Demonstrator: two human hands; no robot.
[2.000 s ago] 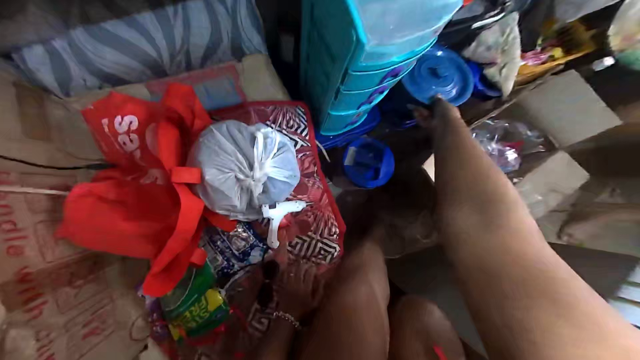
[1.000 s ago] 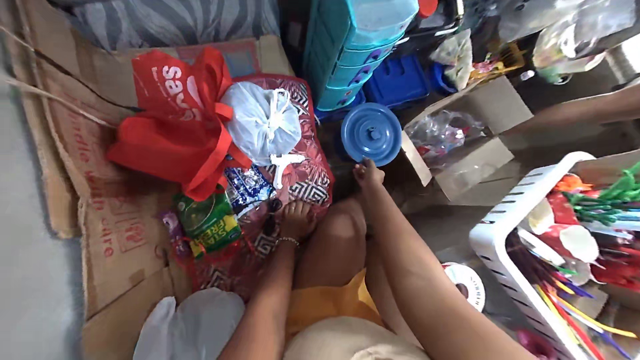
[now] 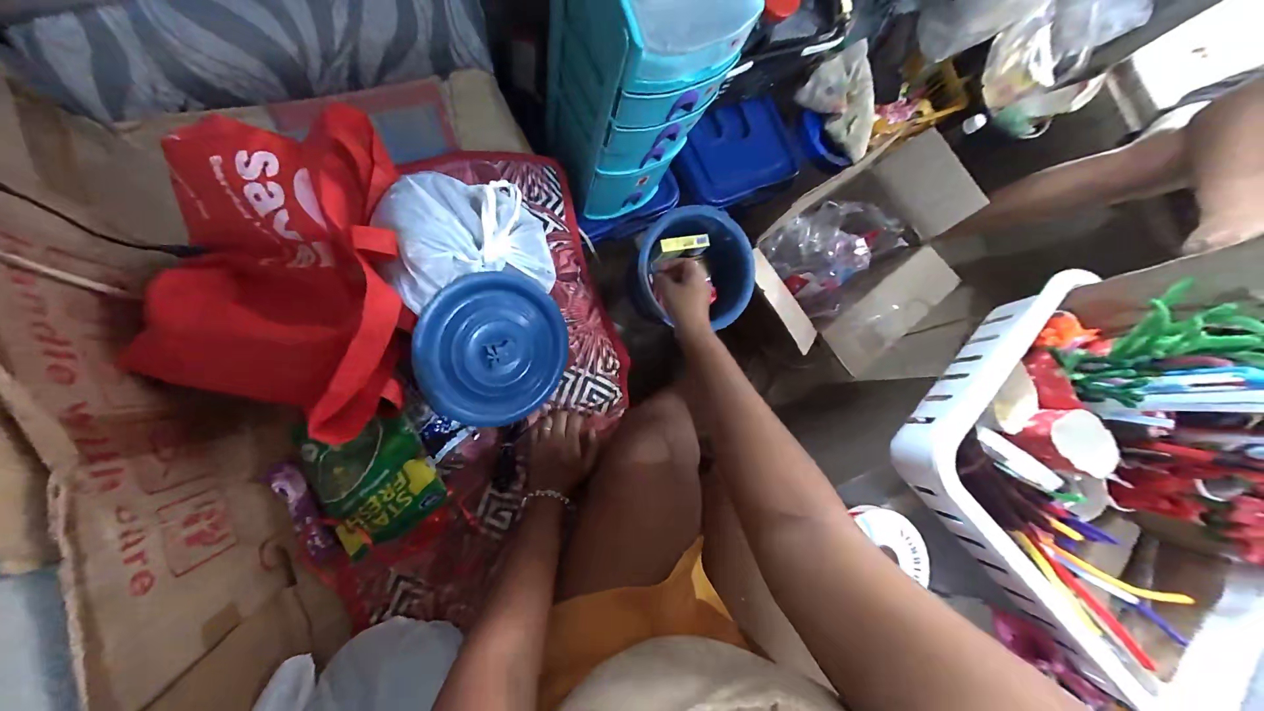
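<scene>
My right hand reaches into a blue plastic bucket, its fingers at some small items inside, one of them yellow; whether it grips any is not clear. The bucket's round blue lid lies on the patterned red mat, against a knotted white plastic bag. My left hand rests on the mat just below the lid, with a beaded bracelet on its wrist; it appears to hold nothing. A red cloth bag lies left of the lid, and a green packet below it.
A teal plastic drawer unit stands behind the bucket. Right of it sits an open cardboard box with clear plastic packets. A white basket of pipe cleaners is at the right, near a roll of ribbon. Another person's limb shows at upper right.
The blue lid, which my right hand was touching beside the drawers a second ago, now lies on the mat. My right hand is now inside the uncovered bucket.
</scene>
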